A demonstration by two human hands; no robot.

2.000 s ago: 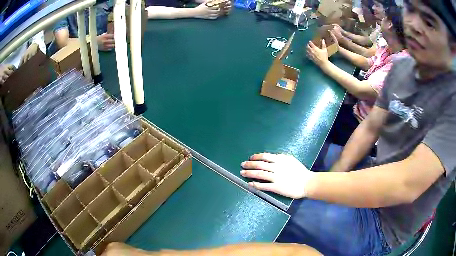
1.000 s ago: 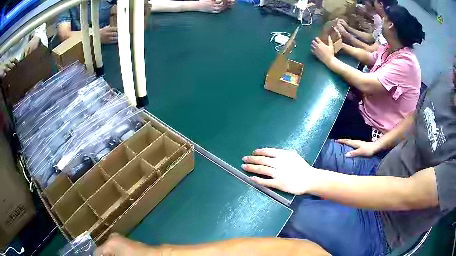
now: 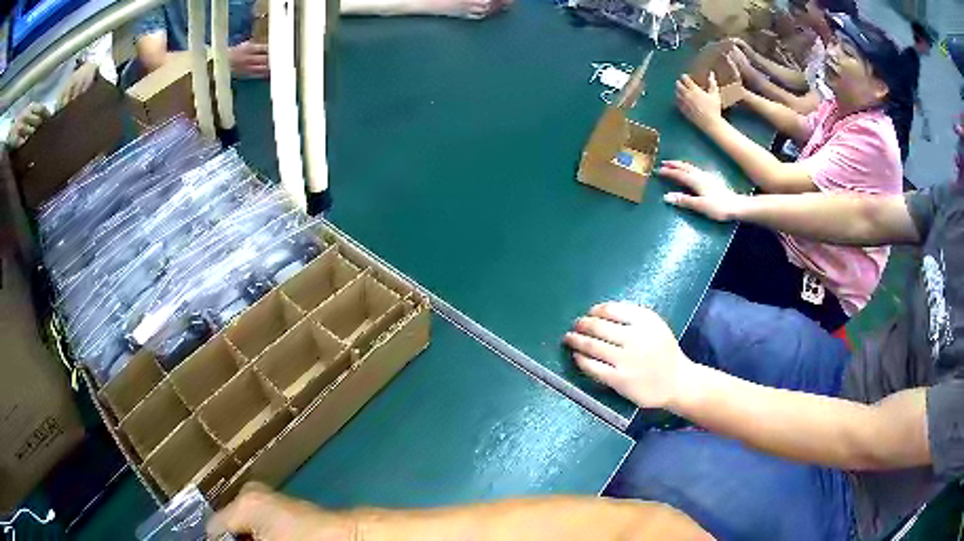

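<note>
My right hand [image 3: 264, 515] is at the bottom left, cut off by the lower edge, with the forearm running in from the right. Its fingers grip a clear bagged item [image 3: 174, 518], partly out of frame, by the near corner of the divided carton tray [image 3: 349, 375]. The tray's nearer cells are empty. Clear poly bags [image 3: 174, 238] with dark items fill the far part in slanted rows. My left hand is not in view.
An open mailer box [image 3: 613, 180] stands on the green table [image 3: 455, 190], with a white cable [image 3: 611, 76] behind it. A neighbour's two hands [image 3: 629, 354] are at right. Cream posts [image 3: 299, 106] rise behind the tray. Other workers hold boxes farther back.
The bagged item has come into view in my right hand since the earliest frame. The neighbour's other hand has moved onto the table beside the mailer box. The view has shifted slightly.
</note>
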